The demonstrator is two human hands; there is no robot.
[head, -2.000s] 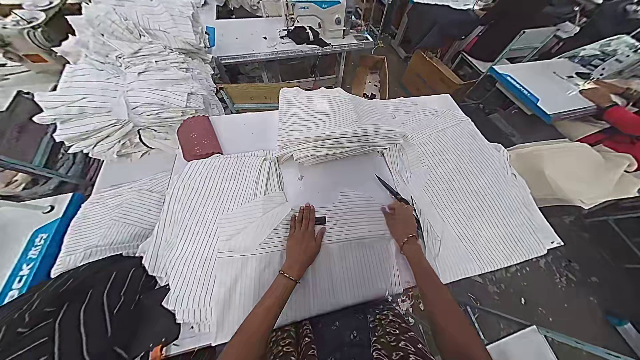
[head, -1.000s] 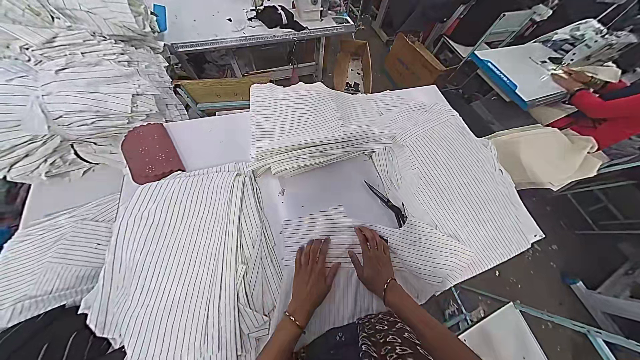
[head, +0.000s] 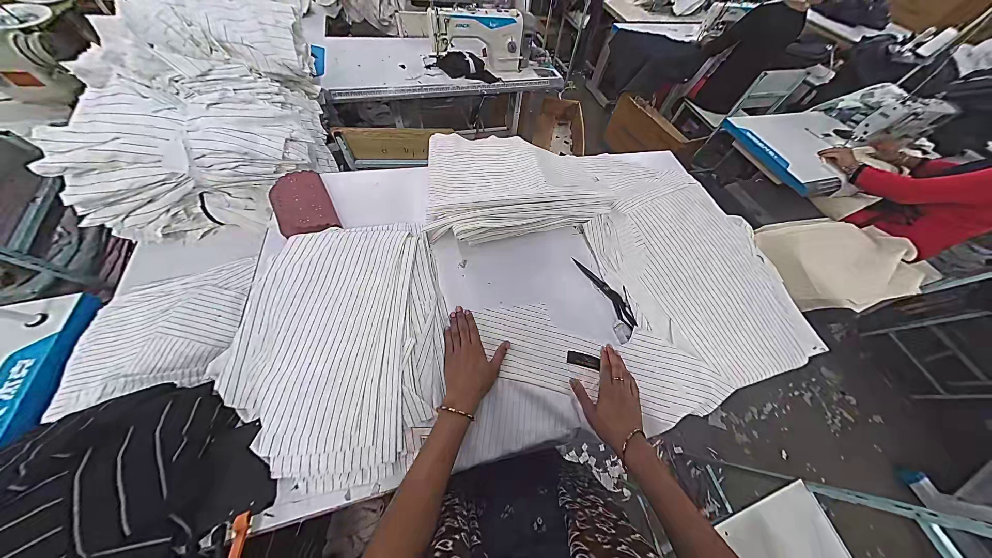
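Observation:
My left hand (head: 469, 364) lies flat, palm down, on the left end of a white striped fabric piece (head: 535, 341) at the front of the table. Near a black label (head: 583, 359) on that piece, my right hand (head: 612, 395) rests with its fingertips at the label's right end. Neither hand grips anything. Black-handled scissors (head: 608, 292) lie just above the piece, beside the striped fabric on the right (head: 697, 263). One stack of striped pieces (head: 333, 325) is left of my left hand; another folded stack (head: 511, 186) sits at the table's back.
A maroon cloth-like item (head: 302, 203) lies at the back left, near a tall heap of striped garments (head: 186, 139). Black striped fabric (head: 116, 473) is at the lower left. Behind stands a Jack sewing machine (head: 477, 39). At right, a person in red sleeves (head: 930, 194) works at another machine.
My hands were close together one second ago and are now apart, the left one farther left. The black label, out of sight then, shows again. The view has shifted.

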